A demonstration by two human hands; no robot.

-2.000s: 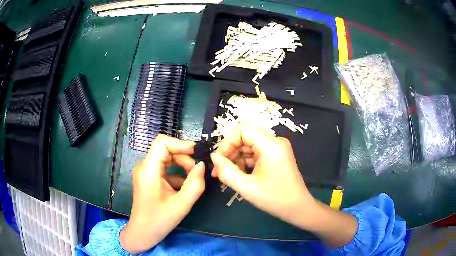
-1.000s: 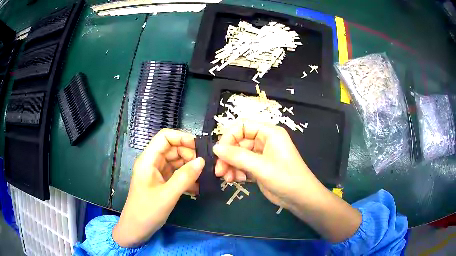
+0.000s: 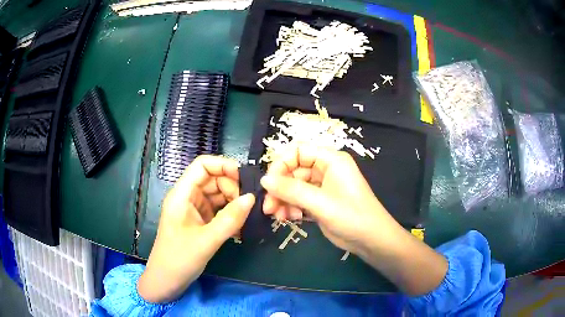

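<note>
My left hand (image 3: 201,217) is at the centre front, thumb and fingers pinched on a small black housing (image 3: 249,178) that shows between the hands; it blends with the dark tray behind. My right hand (image 3: 325,195) is just right of it, thumb and forefinger brought together at the housing; whether a strip is between them is hidden. The near black tray (image 3: 396,186) holds a heap of pale strips (image 3: 310,131) behind my right hand. A few pale strips (image 3: 288,234) lie below my hands.
The far tray (image 3: 248,46) holds longer pale strips (image 3: 316,52). Left are a row of housings with a shiny line (image 3: 193,124), a smaller black stack (image 3: 93,131) and a long compartment tray (image 3: 31,186). Right are a larger clear bag (image 3: 468,130) and a smaller one (image 3: 540,155).
The fingers of both hands have curled in more below the housing. A pale strip below my right wrist has come into view. The bench scene has shifted slightly upward in view.
</note>
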